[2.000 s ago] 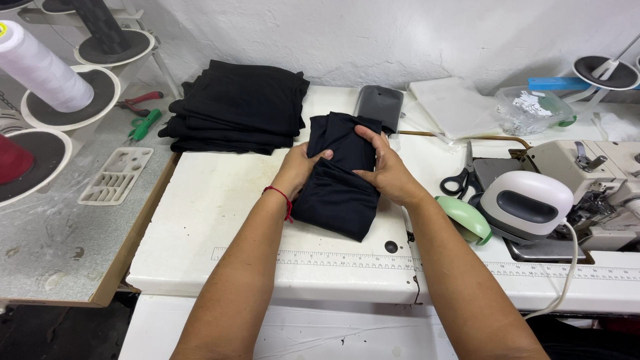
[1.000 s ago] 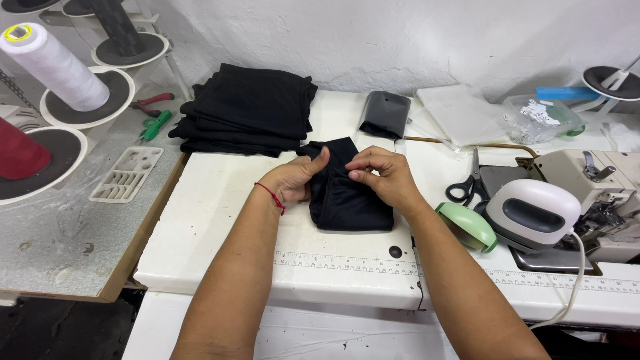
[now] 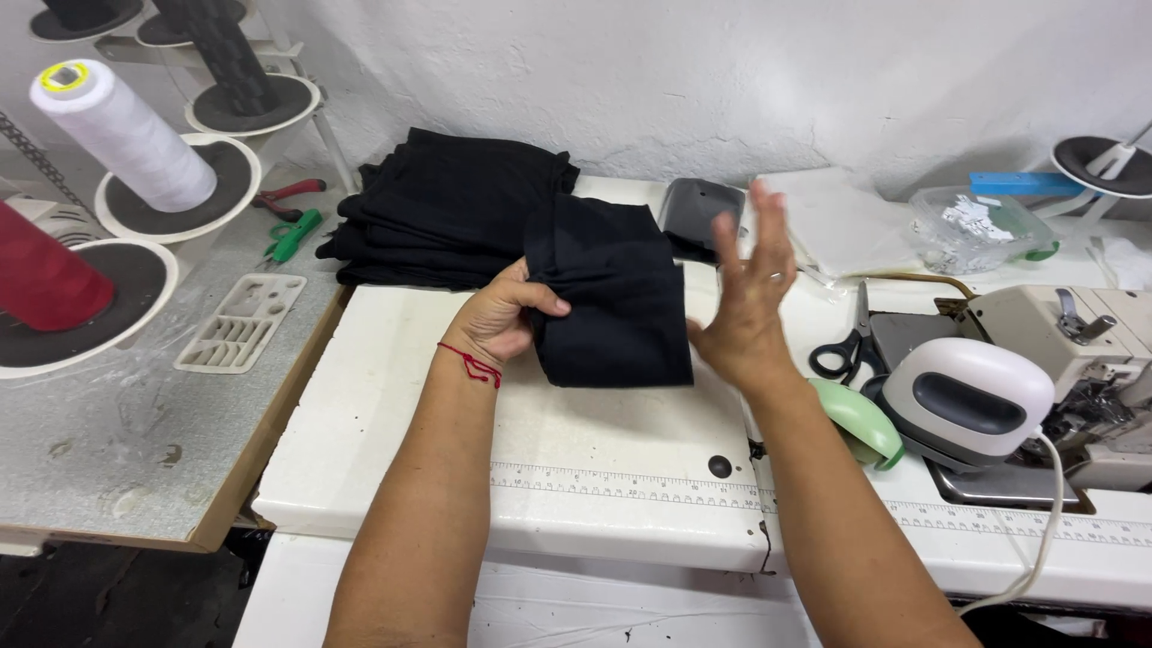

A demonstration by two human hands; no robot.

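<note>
My left hand (image 3: 508,315) grips the left edge of a folded black cloth garment (image 3: 621,315), thumb on top, above the white work table (image 3: 378,378). A red cord bracelet is on that wrist. Just right of the cloth, my right hand (image 3: 747,288) is raised with its fingers spread, blurred and holding nothing. A stack of folded black cloth (image 3: 459,198) lies behind and to the left. Behind the held cloth rests a dark package in clear plastic (image 3: 702,216).
On the right are black scissors (image 3: 850,346), a green plastic object (image 3: 859,421), a small white heat press (image 3: 972,400) and a sewing machine (image 3: 1062,333). A plastic tub (image 3: 972,229) holds white tags. Thread cones (image 3: 126,135) and green snips (image 3: 292,236) stand or lie left.
My right hand has come off the folded black cloth and moved right, its fingers now spread. My left hand still holds the cloth, which lay under both hands earlier.
</note>
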